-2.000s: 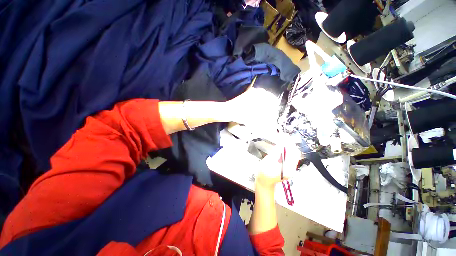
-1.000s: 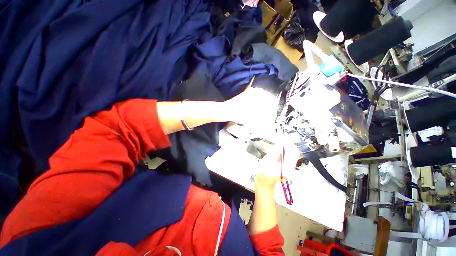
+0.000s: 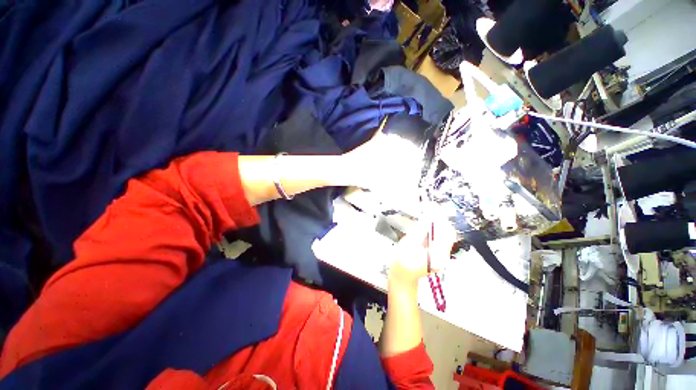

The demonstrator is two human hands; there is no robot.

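Observation:
The overlock machine (image 3: 488, 183) is partly washed out by lamp glare. My left hand (image 3: 385, 161) is at its left side by the needle area; glare hides its fingers and any hold. My right hand (image 3: 412, 255) is at the machine's near side, its fingertips lost in glare. A slim dark-red tool (image 3: 430, 247) lies across its fingers and appears held. Red-handled thread snips (image 3: 436, 293) show just below that hand over the white table (image 3: 488, 305); whether they join the slim tool is unclear. Dark fabric (image 3: 294, 228) hangs under my left forearm.
A navy fabric heap (image 3: 153, 84) fills the upper left. A black strip (image 3: 496, 263) curves over the table to the right of my right hand. The white lamp arm (image 3: 475, 80) stands above the machine. Black thread cones (image 3: 576, 61) are behind it.
Both hands stay in nearly the same place. The red-handled snips and slim tool have tilted slightly beside my right hand since the earliest frame.

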